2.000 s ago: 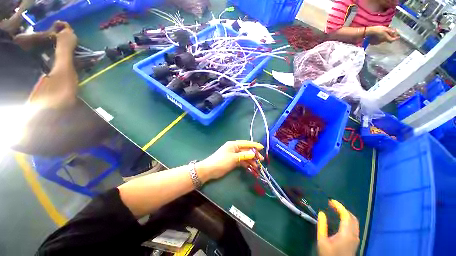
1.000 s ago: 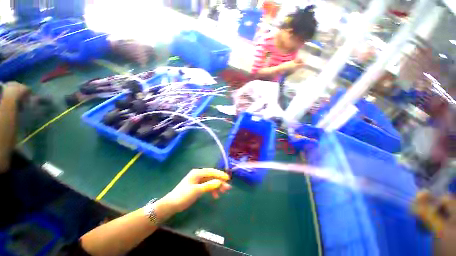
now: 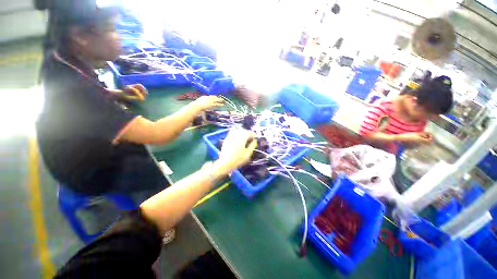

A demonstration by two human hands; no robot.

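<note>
My left hand (image 3: 237, 150) reaches over the shallow blue harness tray (image 3: 246, 187), at a black plug (image 3: 248, 122) among heaped black plugs and white cables. The image is blurred, and I cannot tell whether the fingers grip the plug. A long white cable (image 3: 301, 196) hangs from the tray across the green tabletop to a dark-red end left of the small parts bin. The blue small parts bin (image 3: 372, 229) holds dark-red connector housings (image 3: 339, 222). My right hand is out of the picture.
A co-worker in dark clothes (image 3: 87, 120) reaches toward cables beyond the tray. Another person in a striped top (image 3: 384, 126) sits across the bench. A clear plastic bag (image 3: 362, 163), red scissors (image 3: 391, 241), a large blue tote (image 3: 455, 259) and a blue crate (image 3: 308, 103) also show.
The view has swung left and up. My left hand has moved from beside the small bin to the tray. My right hand, earlier over the tote with a blurred harness, has left the picture.
</note>
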